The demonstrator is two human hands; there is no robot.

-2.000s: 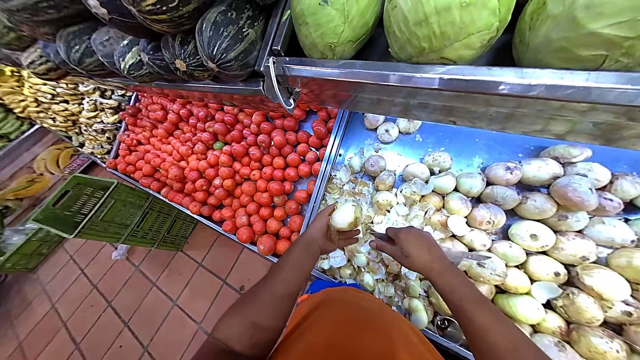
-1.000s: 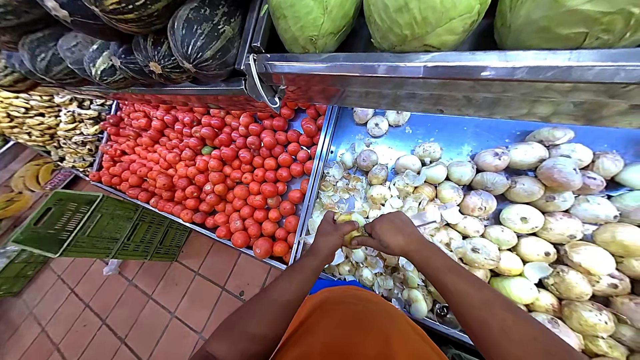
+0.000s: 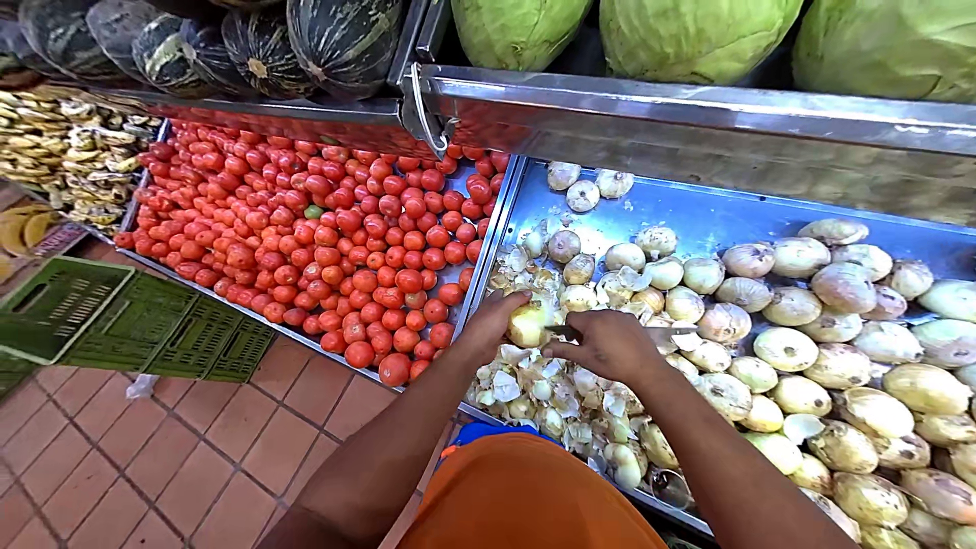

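My left hand (image 3: 496, 324) grips a pale onion (image 3: 528, 325) above the left part of a blue-tinted metal tray (image 3: 686, 206). Just right of it, my right hand (image 3: 610, 343) is closed around a knife (image 3: 671, 331); one end of it points at the onion and the blade sticks out to the right past the hand. Loose onion skins (image 3: 507, 385) lie under and in front of both hands. Many white onions (image 3: 785, 348) fill the middle and right of the tray. My fingers partly hide the knife.
Red tomatoes (image 3: 305, 229) fill the tray at left. A metal shelf edge (image 3: 686, 107) with green cabbages (image 3: 694, 30) and dark striped squashes (image 3: 267, 46) crosses the top. Green plastic crates (image 3: 168, 328) stand on the tiled floor (image 3: 221, 450), lower left. Bananas (image 3: 69, 152) lie far left.
One second ago both hands were together at the onion; now the right hand is a little apart from it, to the right, with the knife showing. The left hand still holds the onion.
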